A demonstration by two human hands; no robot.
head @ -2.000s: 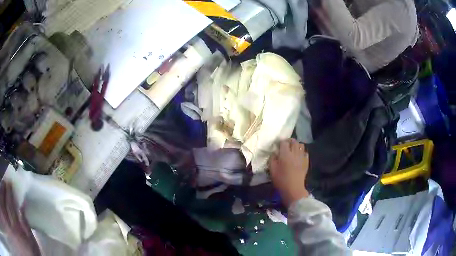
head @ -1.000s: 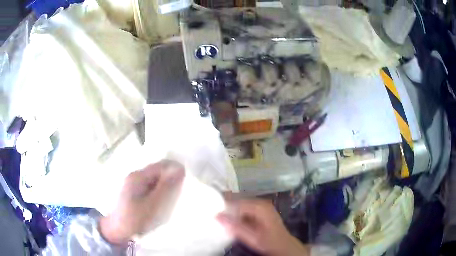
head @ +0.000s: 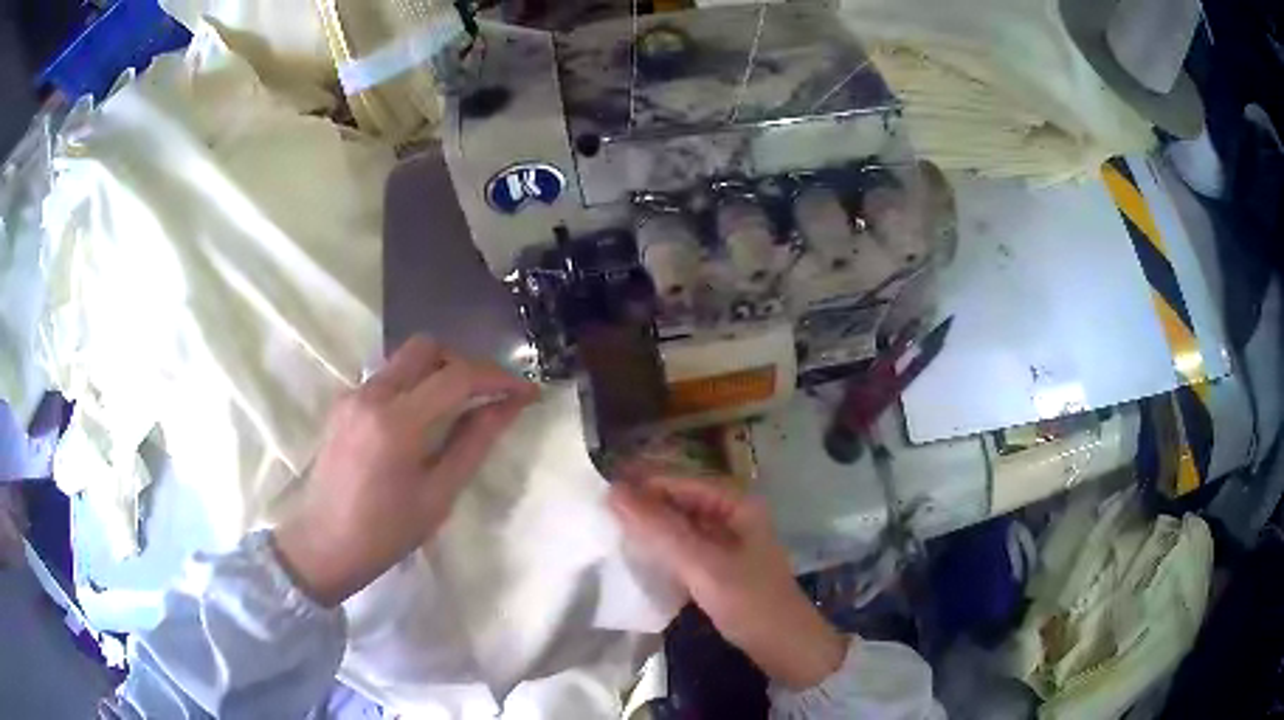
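My left hand (head: 401, 457) pinches the upper edge of a cream knit panel (head: 528, 563) between thumb and fingers, just front-left of the needle area. My right hand (head: 704, 542) pinches the panel's right side below the machine front. The panel hangs from the plate edge toward my lap. The overlock machine (head: 704, 127) has a grey-white stained head, a round blue logo and a row of knobs. Its dark presser foot area (head: 563, 288) is just beyond my left fingertips. The bare sewing plate (head: 444, 267) shows to its left. Whether the cloth edge is under the foot cannot be told.
A large cream garment pile (head: 211, 296) lies left. Cream cut pieces (head: 986, 106) lie behind right. Dark red snips (head: 887, 394) lie right of the machine, beside a white board (head: 1056, 310) and yellow-black tape (head: 1155, 274). A cream heap (head: 1119, 605) sits lower right; a blue basket (head: 120, 42) upper left.
The view has swung from the lower-right heap to the machine. My right hand has left the heap and now holds the panel. My left hand has moved up close to the needle area.
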